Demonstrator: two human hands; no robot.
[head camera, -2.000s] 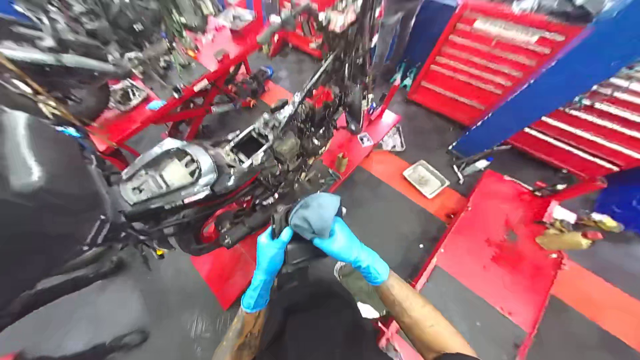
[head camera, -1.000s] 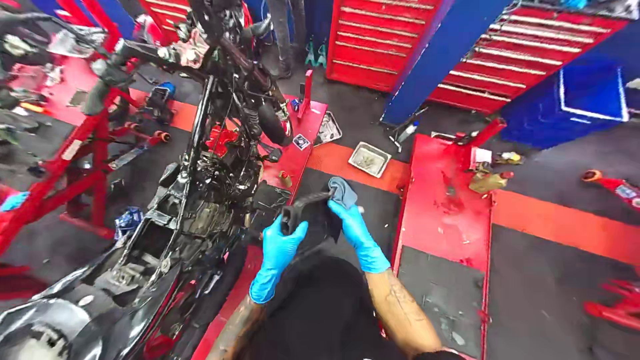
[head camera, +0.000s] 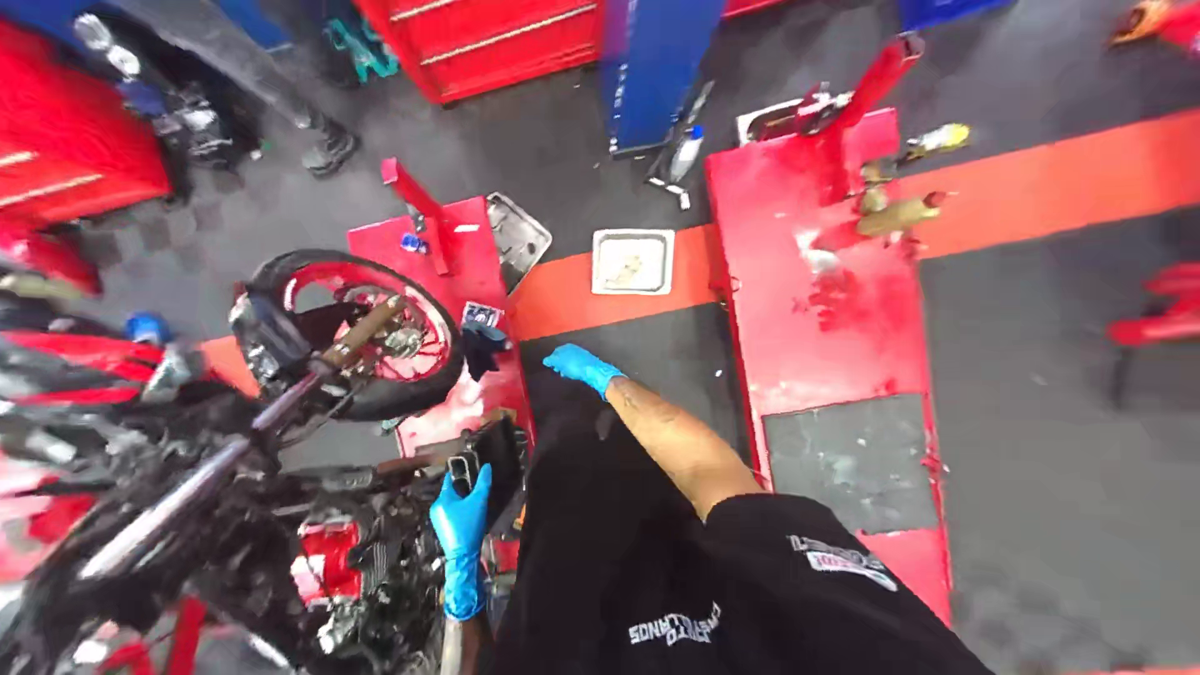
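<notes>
My left hand (head camera: 462, 525), in a blue glove, holds a black boxy part (head camera: 495, 459) by its near end, beside the motorcycle's engine (head camera: 352, 562). My right hand (head camera: 581, 366), also gloved in blue, is off to the right over the dark floor, fingers curled, with nothing visible in it. A dark blue cloth (head camera: 484, 347) lies on the red lift platform (head camera: 431, 234), left of my right hand. The motorcycle's front wheel (head camera: 361, 333), with a red rim, stands left of the cloth.
A metal tray (head camera: 633, 262) sits on the floor ahead, and another tray (head camera: 516, 239) rests against the lift. To the right is a second red lift (head camera: 816, 300) with a clamp post. Red tool cabinets (head camera: 497, 47) and another person's leg (head camera: 281, 94) are at the top.
The cloth that was in my right hand now lies on the lift. My hands have moved apart, the left still on the black part. The view has swung to the front wheel.
</notes>
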